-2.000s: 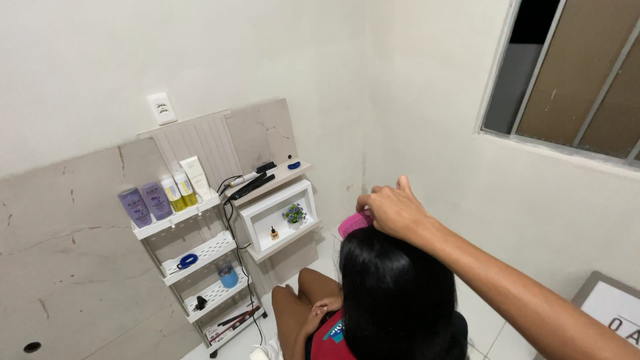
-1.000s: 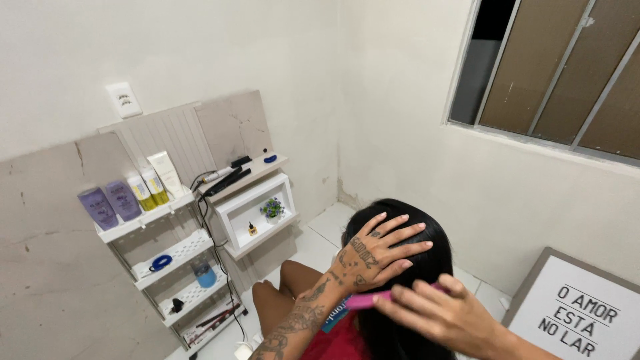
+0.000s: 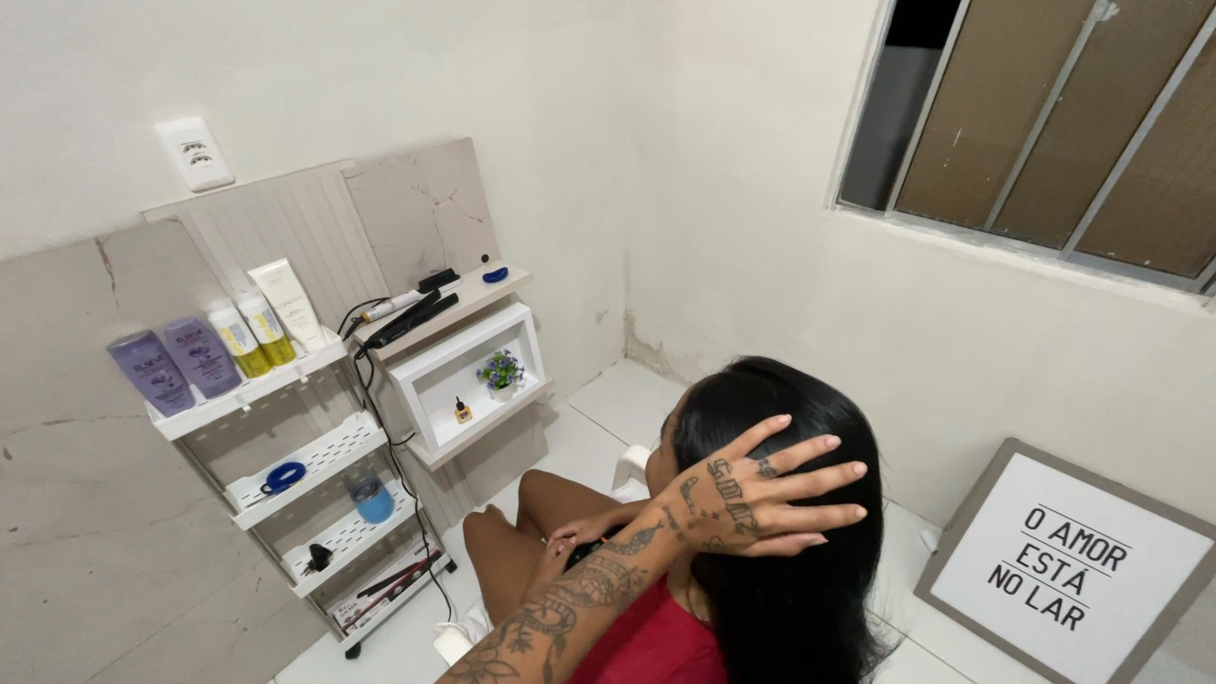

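Note:
My left hand [image 3: 760,499], with a tattooed back and forearm, lies spread on the side of a seated person's head. Its fingers are apart and rest on long, straight black hair [image 3: 788,608], with no object in them. The person wears a red top [image 3: 655,646] and faces away to the left, hands together on the lap. My right hand is out of the frame, and so is the pink brush or comb.
At left stands a white rolling cart [image 3: 256,391] with hair product bottles. Beside it, a wall shelf [image 3: 456,309] bears a black hair straightener [image 3: 408,321] with cords hanging down. A framed sign [image 3: 1064,570] leans at right, below a window [image 3: 1035,123].
My right hand, which held the pink brush or comb near the hair a second ago, has gone out of view. My left hand came onto the head and stays there, now farther down its side.

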